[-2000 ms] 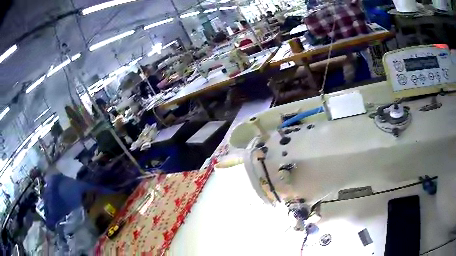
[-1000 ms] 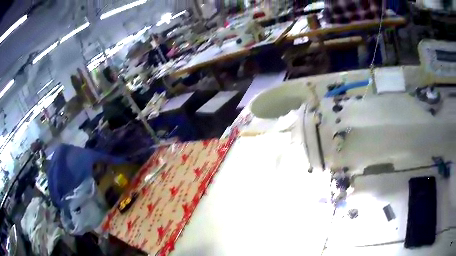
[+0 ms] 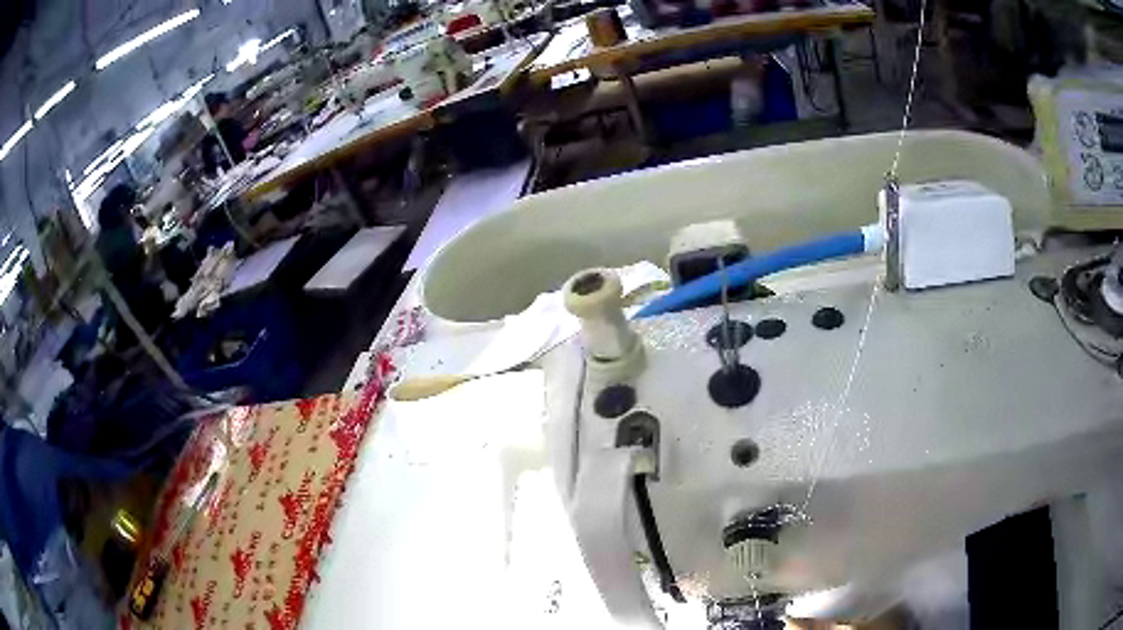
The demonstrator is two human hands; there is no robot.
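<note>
The off-white sewing machine head (image 3: 862, 382) fills the right side. Its ribbed tension knob (image 3: 754, 548) is low on the front; thread runs down towards it. The needle area is cut off by the bottom edge. White fabric (image 3: 536, 330) lies left of and behind the head, with a yellowish end (image 3: 425, 386). More white pieces on the glossy table are washed out. A small tan patch at the bottom edge, right of the needle area, may be part of my right hand (image 3: 850, 608); its grip cannot be seen. My left hand is not in view.
Cardboard with red print (image 3: 265, 523) adjoins the table's left side, with a yellow-and-black item (image 3: 148, 588) at its edge. A blue tube (image 3: 757, 268) enters a white box (image 3: 954, 234) on the head. A control panel (image 3: 1090, 148) is far right. Other sewing tables stand behind.
The view has moved closer to the machine head, which looks larger. The needle area has dropped to the bottom edge. White fabric behind the head now shows more clearly, and a tan patch appears at the bottom.
</note>
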